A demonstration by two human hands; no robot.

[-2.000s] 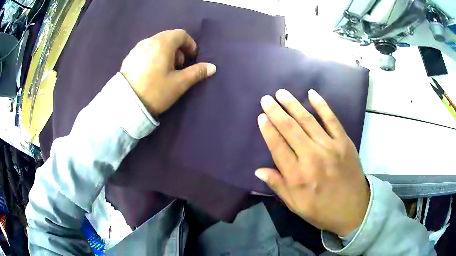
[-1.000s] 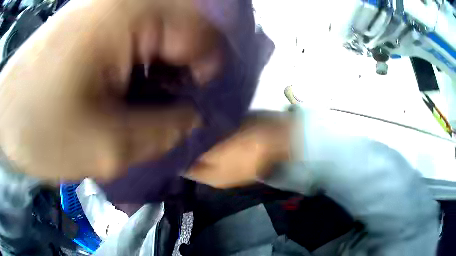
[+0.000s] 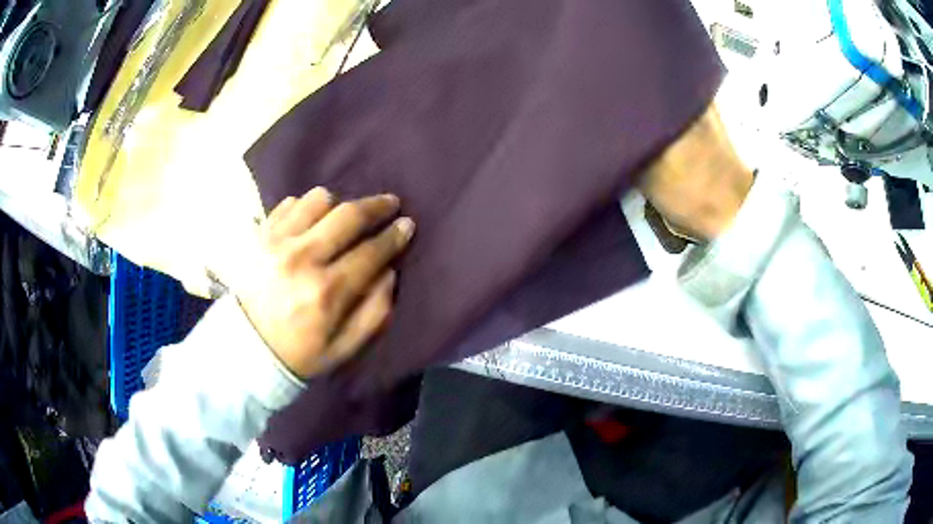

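A large dark purple cloth panel lies over the white table and hangs over its front edge at the lower left. My left hand is on the panel's left part with fingers curled, gripping the cloth. My right hand is at the panel's right side; its fingers are hidden under the raised cloth, so its grip cannot be seen. A lower flap of dark cloth shows beneath the panel's right part.
The sewing machine head is at upper right, with scissors and a black rectangle near it. Yellowish plastic-wrapped material lies left, with a dark strip on it. A blue basket is below. A ruled tape runs along the table edge.
The smaller piece seen on top of the cloth earlier is no longer visible there. The cloth has been shifted and lifted at right, uncovering the yellowish material. My right hand has moved under the cloth.
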